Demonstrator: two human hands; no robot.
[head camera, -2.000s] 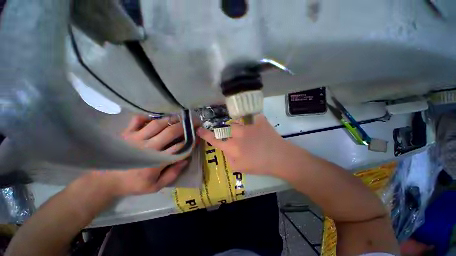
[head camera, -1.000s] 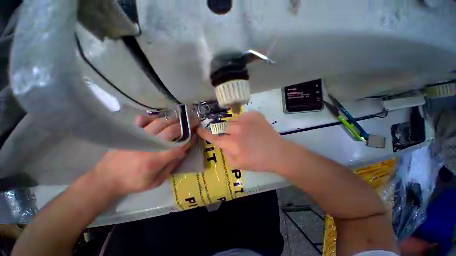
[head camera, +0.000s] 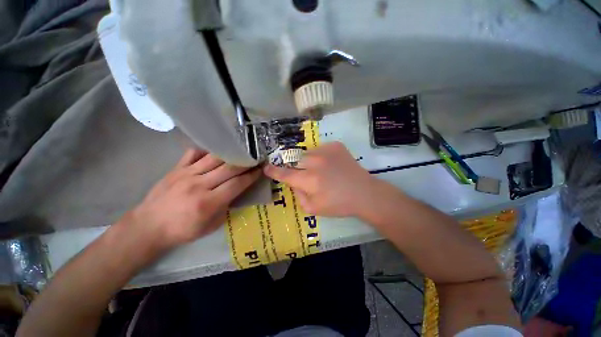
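Grey-brown fabric lies in folds at the left, its edge running to the needle area of the off-white sewing machine. My left hand presses flat on the fabric left of the needle, fingers towards the presser foot. My right hand is at the right of the foot, its index fingertip at the fabric edge; its other fingers are curled. The needle tip is hidden behind the machine head. A small ribbed cream knob sits beside my right fingers. Yellow tape covers the bed in front.
A phone with a lit screen lies behind the bed. Snips and a small flat block lie to its right, near a black tray. A yellow wrapped package and a clear plastic bag are beyond the table's right side.
The view has shifted, showing more fabric at the left. My left hand now lies flatter and more open on the fabric. My right hand has stayed beside the foot.
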